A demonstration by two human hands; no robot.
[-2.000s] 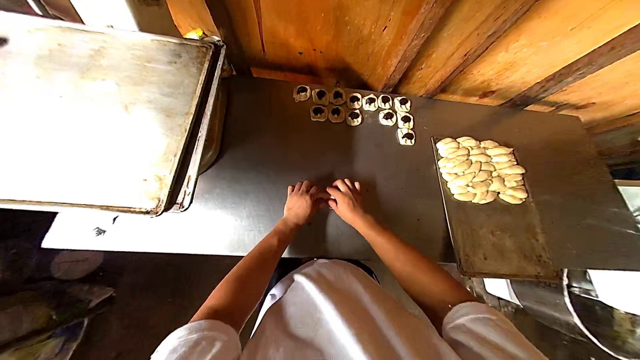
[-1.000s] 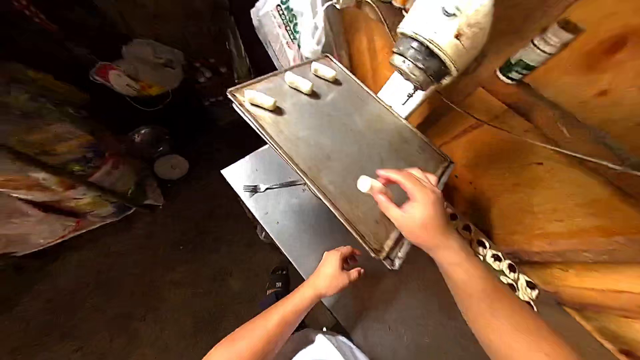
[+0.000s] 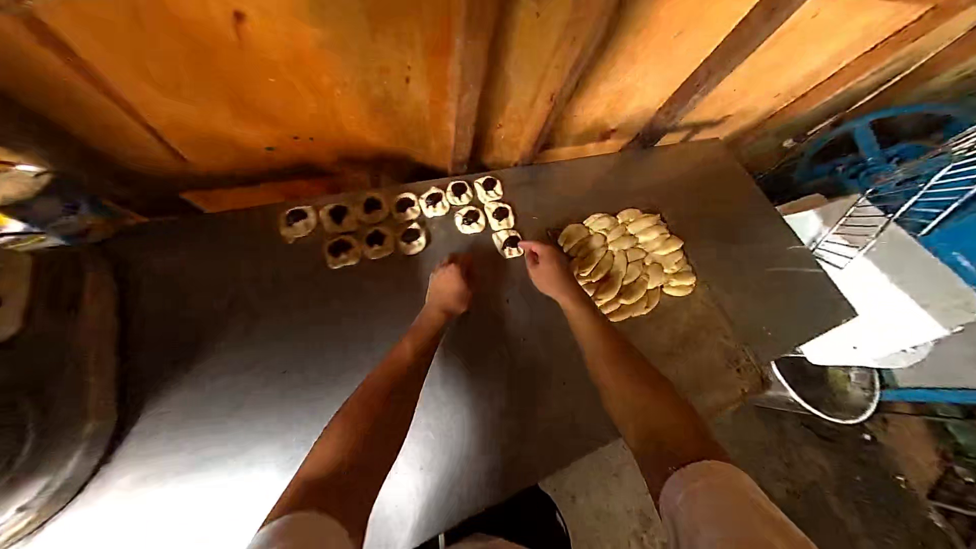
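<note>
My right hand (image 3: 547, 268) reaches to the nearest filled dough piece (image 3: 508, 244), its fingertips at that piece's right edge; whether they grip it I cannot tell. Just left of it, my left hand (image 3: 450, 287) is held above the metal table (image 3: 320, 366), blurred, its fingers curled and partly hidden. Several flat dough pieces with a dark filling on top (image 3: 377, 240) lie in rows near the wall. To the right of my right hand, a pile of pale oval dough pieces (image 3: 629, 263) rests on a flat tray (image 3: 701, 358).
A plank wall (image 3: 343, 84) runs along the table's far edge. At the far left stands a large rounded metal container (image 3: 69, 366). Beyond the table's right end are a wire rack (image 3: 907, 198), a blue wheel (image 3: 869, 145) and a white-rimmed bucket (image 3: 831, 389).
The view has swung from the baking tray back to the worktable. One second ago my right hand held a small dough roll over that tray; now it is at the filled dough pieces.
</note>
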